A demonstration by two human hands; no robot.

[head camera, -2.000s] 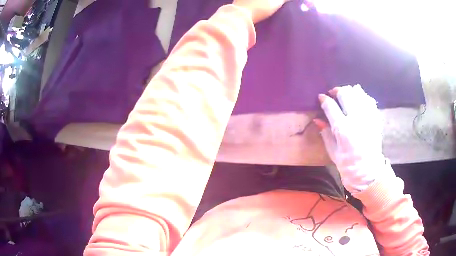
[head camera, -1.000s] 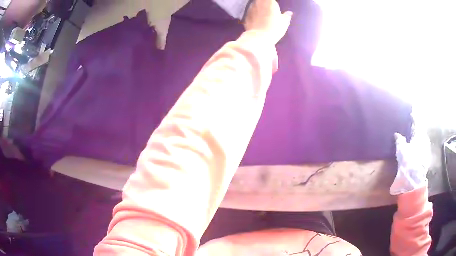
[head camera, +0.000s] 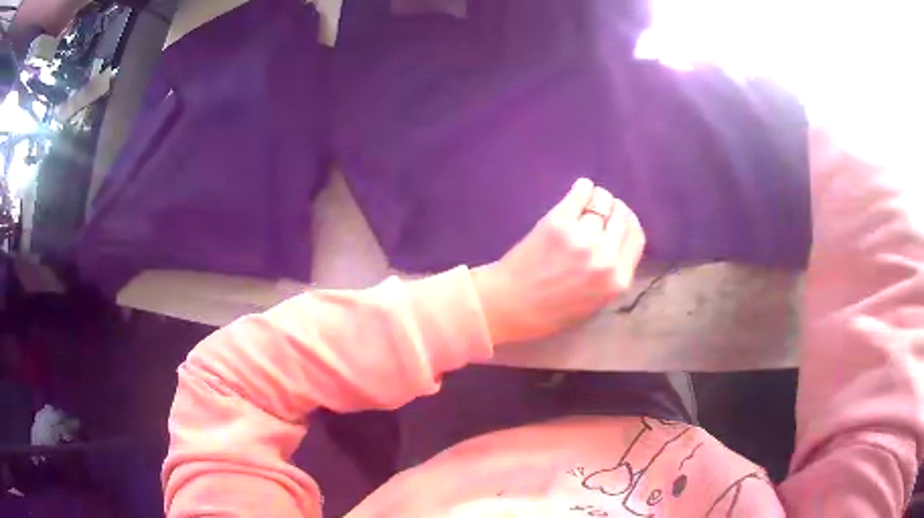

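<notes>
A dark purple garment panel lies flat on the pale pressing table, its lower border near the table's front edge. My left hand, bare with a ring, is over the panel's lower border with its fingers curled together. Whether it pinches the cloth cannot be told. My right hand is not visible. Only the right sleeve shows, reaching up at the right into strong glare.
More dark purple cloth lies at the left of the table, with a pale gap between it and the panel. Cluttered items and a bright light are at the far left. A small white bundle is low at the left. Glare hides the upper right.
My left hand has come back from the far side to the panel's lower border. My right hand has gone from the right front, and its arm now reaches up into the glare.
</notes>
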